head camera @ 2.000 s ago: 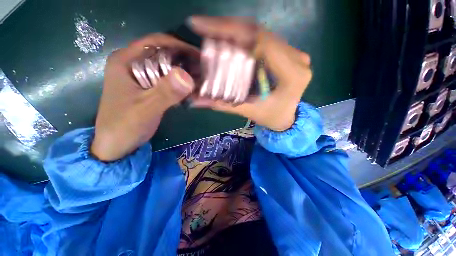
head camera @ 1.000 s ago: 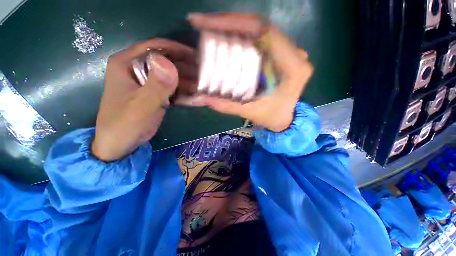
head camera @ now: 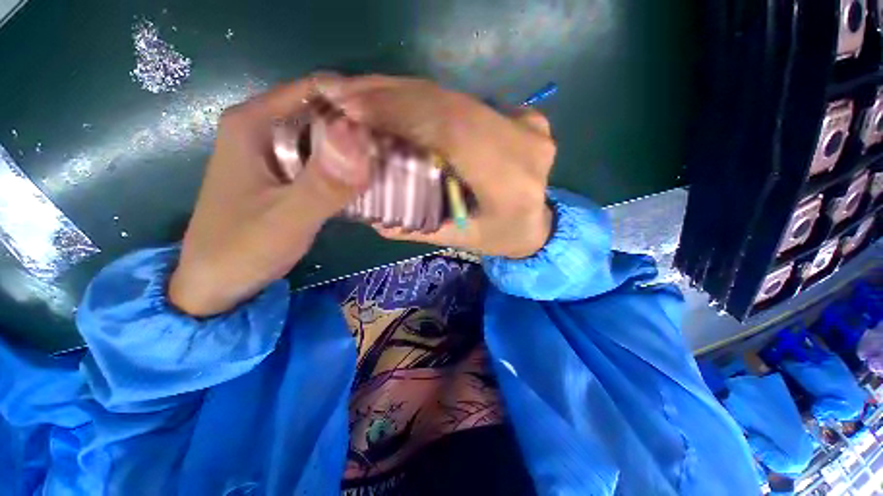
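Observation:
A ridged stack of rose-gold watch cases (head camera: 402,194) is held between my two hands in front of my chest. My left hand (head camera: 254,194) is closed around the left end, with a silvery-pink case edge showing between thumb and fingers. My right hand (head camera: 484,160) wraps over the right end, its fingers reaching across to my left hand. A slim pen-like tool with a yellow collar (head camera: 455,201) lies against my right palm. The hands are slightly blurred, and the fingers hide part of the stack.
Silvery specks (head camera: 160,60) are heaped on the dark green bench at the upper left. A short blue piece (head camera: 540,94) shows beyond my right hand. Black trays (head camera: 741,174) with rose-gold cases stand stacked at the right. Blue-sleeved parts of people (head camera: 775,417) show at the lower right.
My right hand has moved left and closed over the stack, so the two hands now overlap. The blue piece beyond my right hand has come into view.

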